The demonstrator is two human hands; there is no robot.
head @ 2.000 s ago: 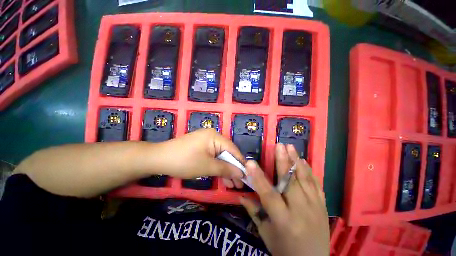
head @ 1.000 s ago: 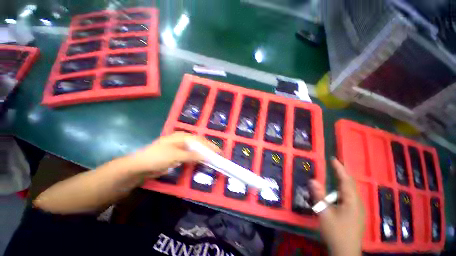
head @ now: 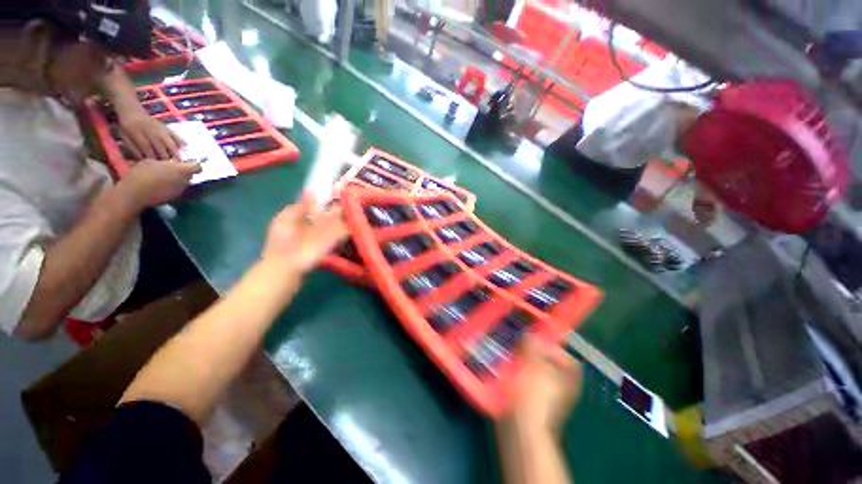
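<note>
A red-orange foam tray [head: 444, 338] with black phones [head: 432, 280] in its slots is tilted above the green bench. My right hand [head: 541, 383] grips its near right corner, blurred; tweezers cannot be made out. My left hand [head: 304, 236] is beside the tray's far left corner with a white label strip [head: 331, 159] sticking up from the fingers. Whether the left fingers also touch the tray is unclear. Another red-orange tray [head: 457, 191] with phones lies behind and partly under the held one.
At left a person in a white top [head: 47, 203] holds white paper [head: 203, 151] over another tray [head: 284, 149]. Across the green bench [head: 354, 416] is a second person [head: 619, 128] near a red round object [head: 767, 156]. A grey instrument [head: 756, 331] stands at right.
The view has swung up and left along the line. The phone tray that lay flat on the bench is now lifted and tilted, with my right hand on its corner. The strip stays in my left hand.
</note>
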